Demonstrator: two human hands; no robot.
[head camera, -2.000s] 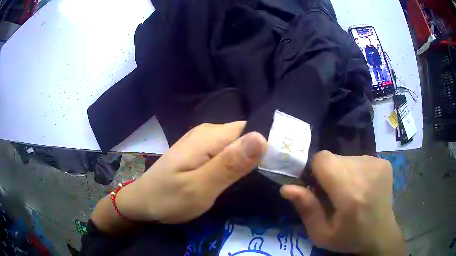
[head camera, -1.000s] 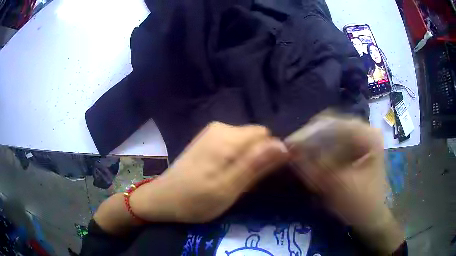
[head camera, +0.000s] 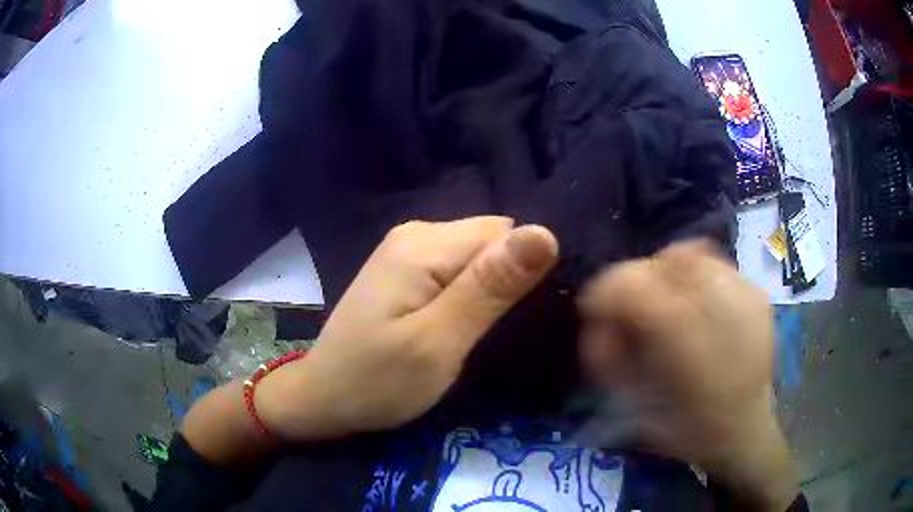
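Note:
The black garment (head camera: 430, 130) lies heaped over the white table, with a flat strap-like piece (head camera: 225, 215) spread to the left. My left hand (head camera: 410, 320), with a red bracelet at the wrist, pinches the garment's near part between thumb and curled fingers. My right hand (head camera: 691, 340) is at the right, apart from the left, its fingers curled and blurred. A faint pale blur shows below its fingers; what it is, and what the hand holds, cannot be told. The white label is not visible.
A lit smartphone (head camera: 739, 125) lies on the white table (head camera: 110, 150) at the right, with a black and white tag (head camera: 798, 245) below it. A dark crate (head camera: 886, 200) and red bin (head camera: 846, 45) stand beyond the right edge. Scraps litter the floor.
The white label seen between my hands two seconds ago has gone from view. My right hand came against the left, then moved away to the right and slightly down. My left thumb has lifted slightly.

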